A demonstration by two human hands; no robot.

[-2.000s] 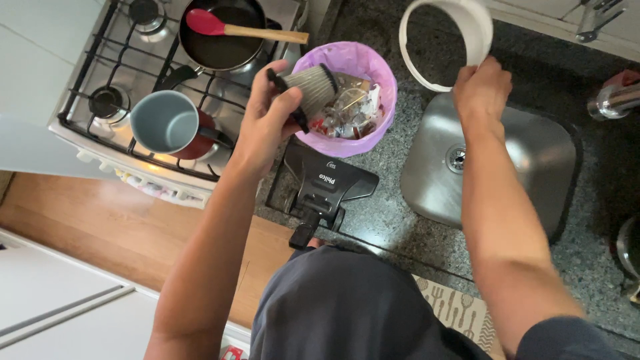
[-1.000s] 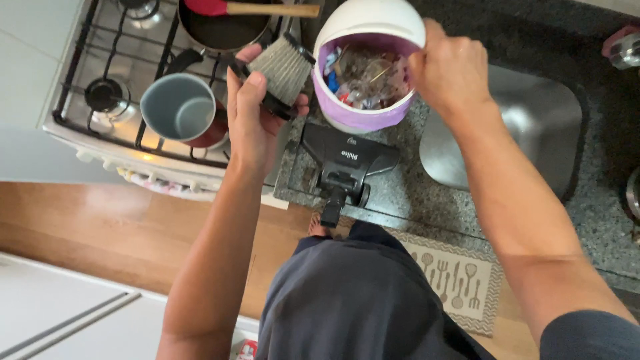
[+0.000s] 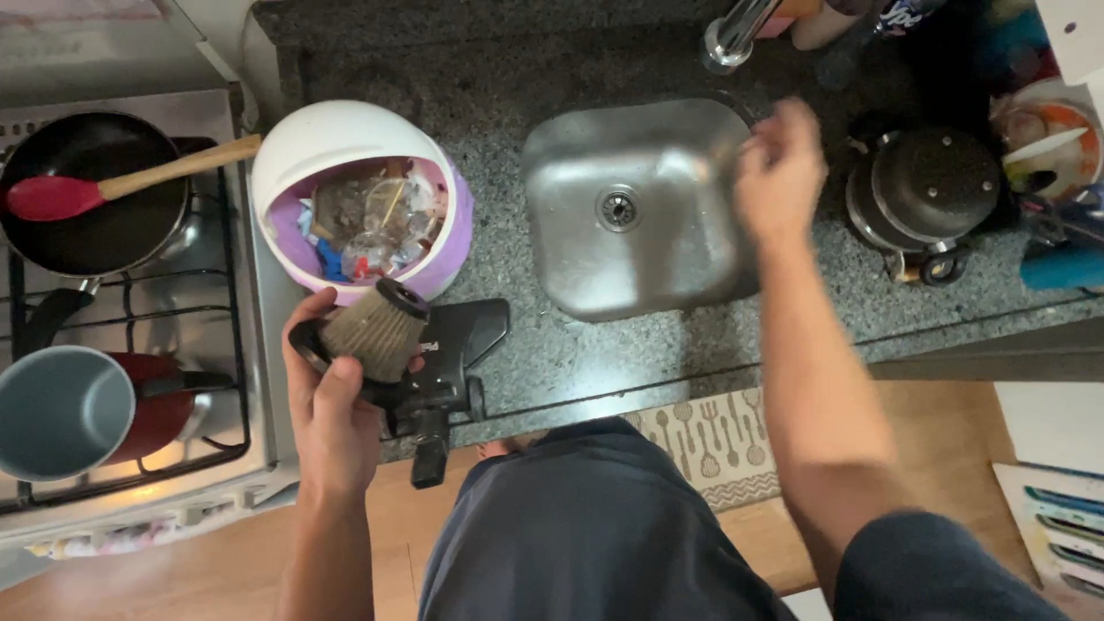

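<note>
My left hand (image 3: 332,405) holds a pleated vacuum filter (image 3: 375,332) with black end rings, its pleats greyish brown. Just beyond the filter stands a small waste bin (image 3: 345,129) with a white rim ring and a lilac liner, with mixed rubbish inside. Beneath and beside the filter, a black vacuum floor head (image 3: 470,332) lies at the counter's front edge. My right hand (image 3: 780,168) is blurred over the right rim of the steel sink (image 3: 569,259); its fingers are curled, and nothing can be made out in them.
On the stove at left are a frying pan (image 3: 95,233) with a red spoon (image 3: 60,198) across it and a red saucepan (image 3: 65,414). A chrome faucet (image 3: 729,43) rises behind the sink. Right of it stand a dark pot (image 3: 936,185) and a bowl (image 3: 1052,147) with utensils.
The white ring, earlier held by my right hand above the counter, is now on the bin. My right hand has let go of it and moved right across the sink. The view has shifted right.
</note>
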